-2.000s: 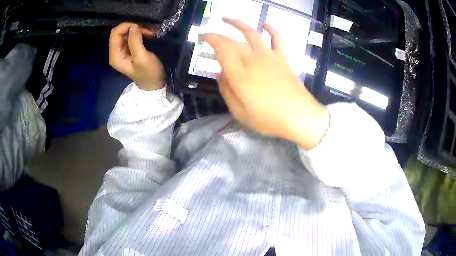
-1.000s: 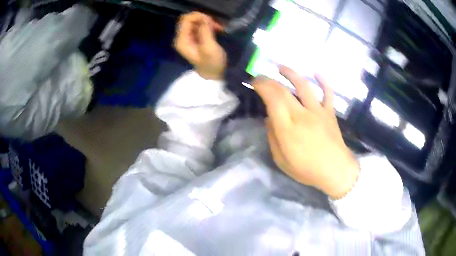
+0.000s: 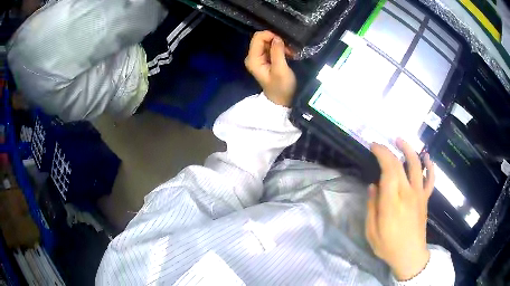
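Note:
A black-framed tablet [image 3: 386, 72] lies in front of me with a bright white screen split by grey bars; its left edge and part of its lower edge are green. My right hand [image 3: 400, 209] is bare, fingers spread, with fingertips at the screen's lower right edge, holding nothing. A second tablet [image 3: 456, 151] lies to its right with a dark screen, faint green text and white glare. My left hand [image 3: 271, 64] is curled with thumb and fingers together, left of the first tablet by the tray edge; whether it holds something small cannot be told.
Silvery bubble wrap [image 3: 483, 240] lines the tray around the tablets. Another dark tray [image 3: 291, 22] is at the top. A person in a striped smock [image 3: 84, 61] is at the upper left. Blue crates [image 3: 84, 162] stand at the left. A yellow-green strip [image 3: 481, 19] runs at the upper right.
The view has swung, so the tablets appear turned. My right hand has moved from the screen's lower left to its lower right corner. Green now runs along the left and lower edges.

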